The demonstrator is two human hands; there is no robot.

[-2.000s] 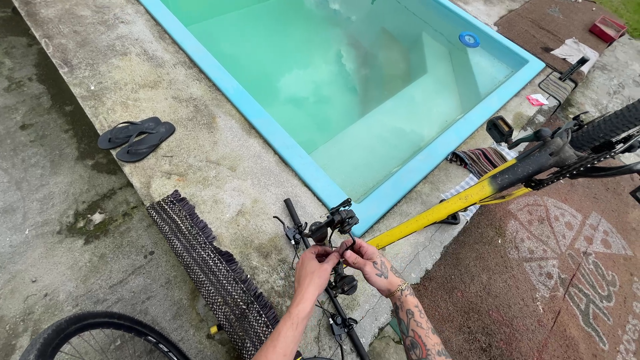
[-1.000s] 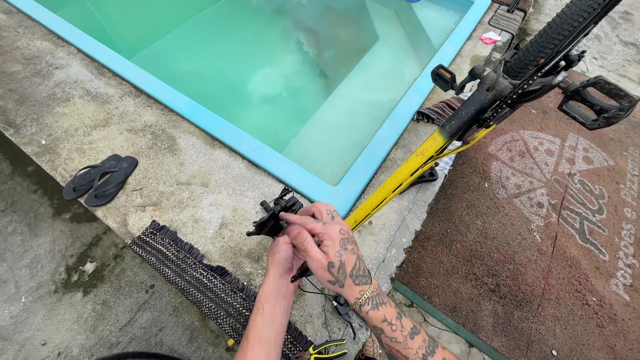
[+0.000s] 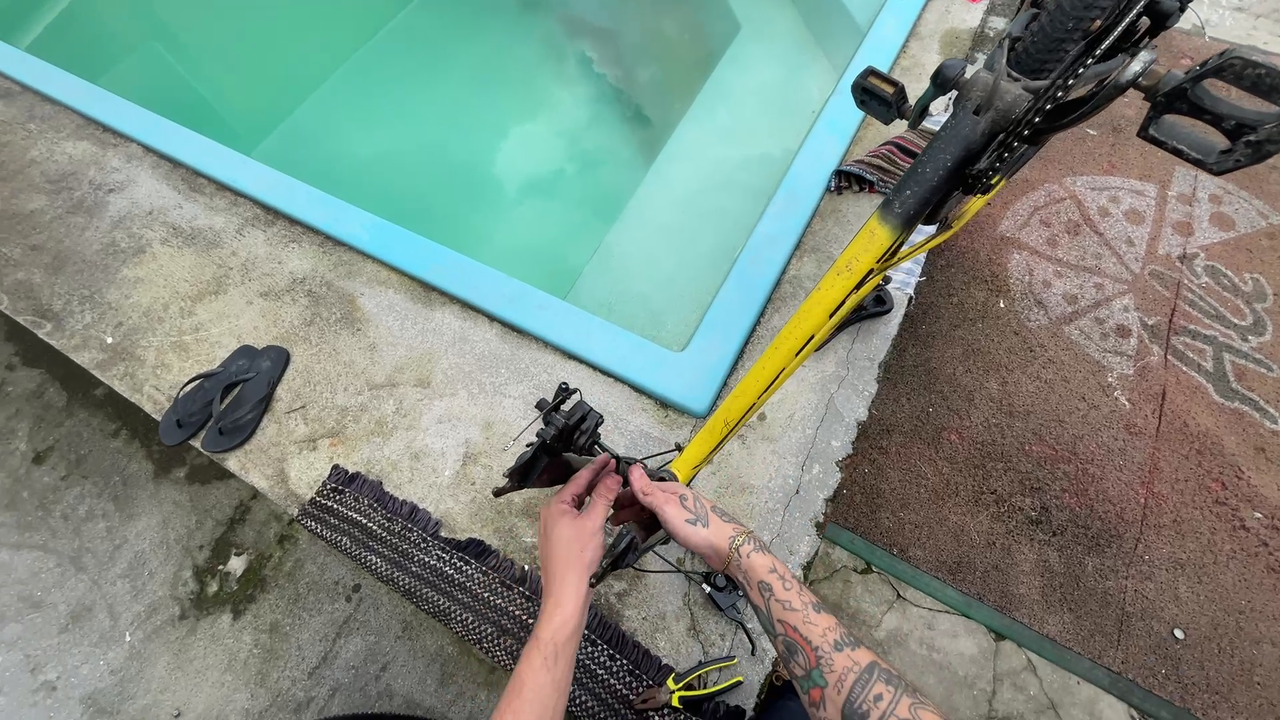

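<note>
A bicycle with a yellow and black frame (image 3: 800, 335) stands upside down at the pool's corner. By the lower end of the yellow tube, my left hand (image 3: 578, 520) and my right hand (image 3: 668, 508) meet with fingertips on a small dark part or cable, too small to name. Black bicycle parts (image 3: 568, 428) sit just beyond my left hand. A brake lever (image 3: 728, 592) on a cable lies below my right wrist. Pliers with yellow and black handles (image 3: 704, 682) rest at the edge of a woven rug (image 3: 440, 570).
Ahead is a pool with a light blue rim (image 3: 430, 255). Black flip-flops (image 3: 225, 397) lie on the concrete at left. At right are a brown mat (image 3: 1010, 460), a bicycle pedal (image 3: 1215, 110) and a striped cloth (image 3: 885, 160).
My hands, overlapping a second ago with the right across the left, are now side by side with fingertips together. The view has shifted closer to the pool corner since the first frame.
</note>
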